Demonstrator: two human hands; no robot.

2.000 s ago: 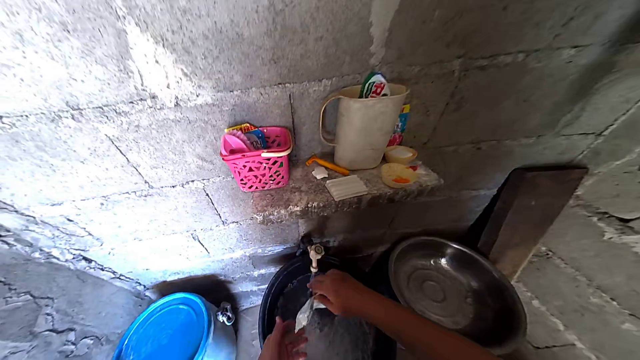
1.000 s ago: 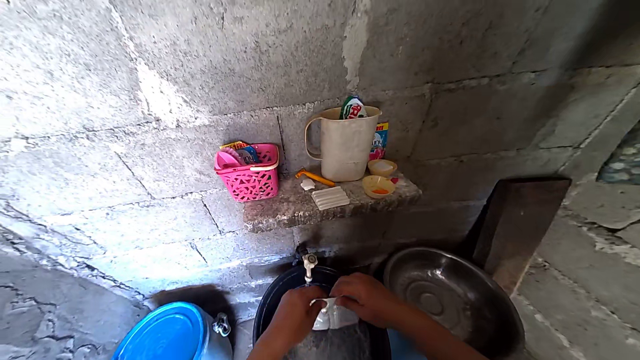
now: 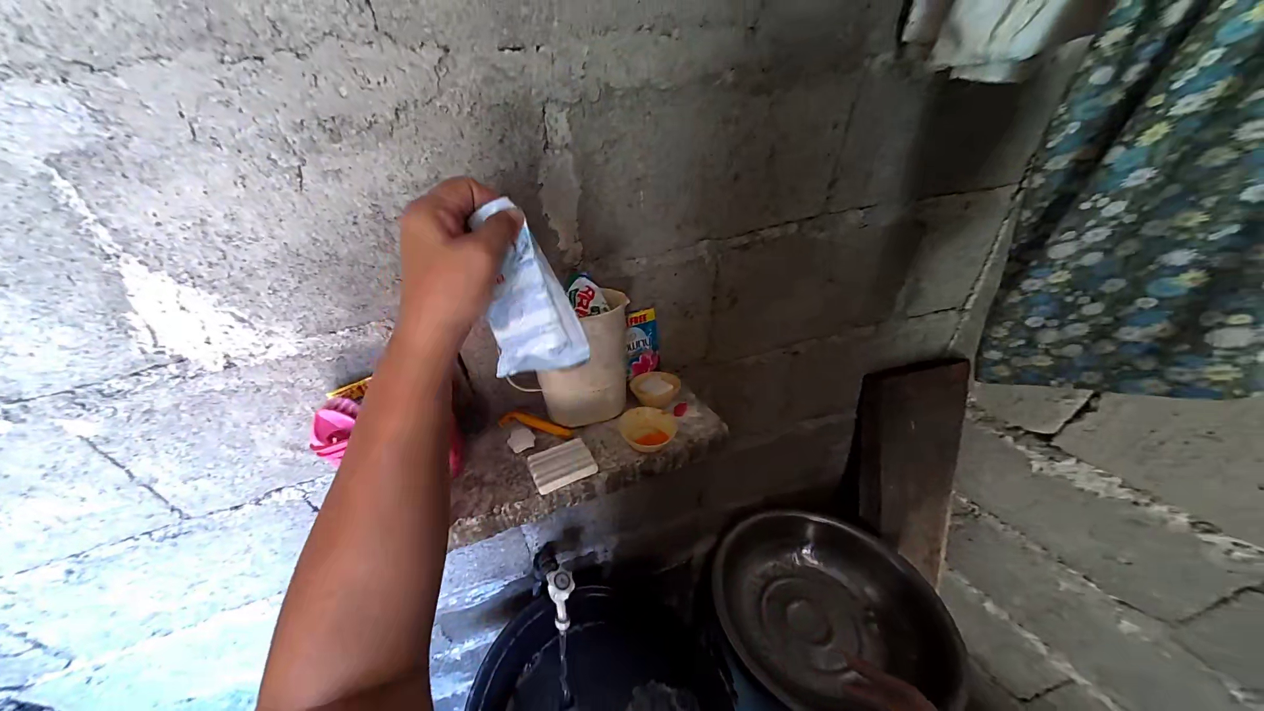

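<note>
My left hand (image 3: pixel 456 242) is raised in front of the wall, pinching a small white and pale blue plastic sachet (image 3: pixel 536 311) by its top edge. The sachet hangs before a beige plastic pitcher (image 3: pixel 590 380). Low on the right, my right hand (image 3: pixel 879 686) shows only in part, over a metal basin (image 3: pixel 805 612); its fingers are too dim to read. Water runs from a white faucet (image 3: pixel 561 585) into a dark tub (image 3: pixel 494 652).
A concrete ledge (image 3: pixel 494 504) holds a ridged white block (image 3: pixel 562 465), an orange-handled razor (image 3: pixel 535 425) and small yellow bowls (image 3: pixel 648 430). My left forearm partly hides a pink basket (image 3: pixel 334 430). A wooden board (image 3: pixel 908 454) leans at the wall; a floral curtain (image 3: pixel 1136 227) hangs right.
My left hand has risen from the tub with the sachet, which both hands were holding there. My right hand has let go and moved right, over the basin. The view has shifted right.
</note>
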